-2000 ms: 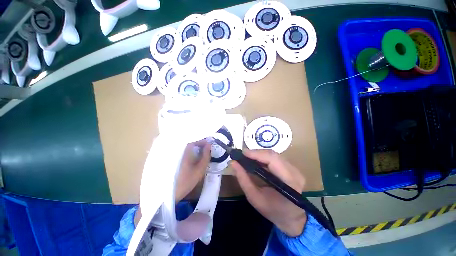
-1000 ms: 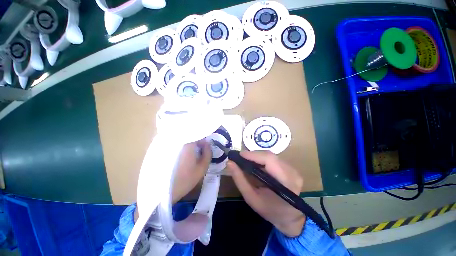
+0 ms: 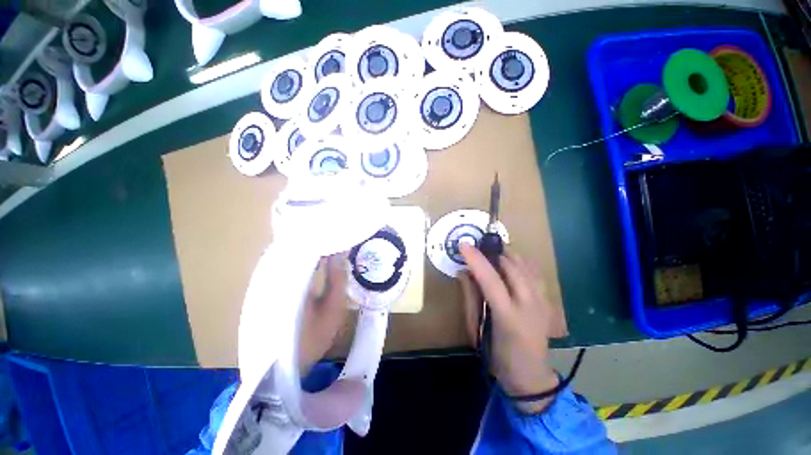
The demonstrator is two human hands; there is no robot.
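Observation:
The white plastic housing (image 3: 276, 293) is overexposed and stands over the left part of the cardboard. Its round seat with a dark ring (image 3: 379, 259) faces up over a pale cream block (image 3: 411, 289). My left hand (image 3: 324, 311) holds the housing from behind its frame, partly hidden by it. My right hand (image 3: 511, 311) holds the black soldering iron (image 3: 492, 240), its metal tip pointing away from me. Fingertips of the same hand are on a single white round disc (image 3: 442, 243) right of the block.
Several white discs (image 3: 376, 112) are piled at the back of the brown cardboard (image 3: 213, 258). The blue tray (image 3: 636, 267) at right holds a green solder spool (image 3: 695, 84), a tape roll (image 3: 745, 87), a black box (image 3: 702, 213) and a tan sponge (image 3: 678, 283). More white housings (image 3: 120, 67) stand at upper left.
My right hand has moved right, from the housing's round seat to the single disc. The iron has swung from pointing at the seat to pointing away from me. My left hand still holds the housing.

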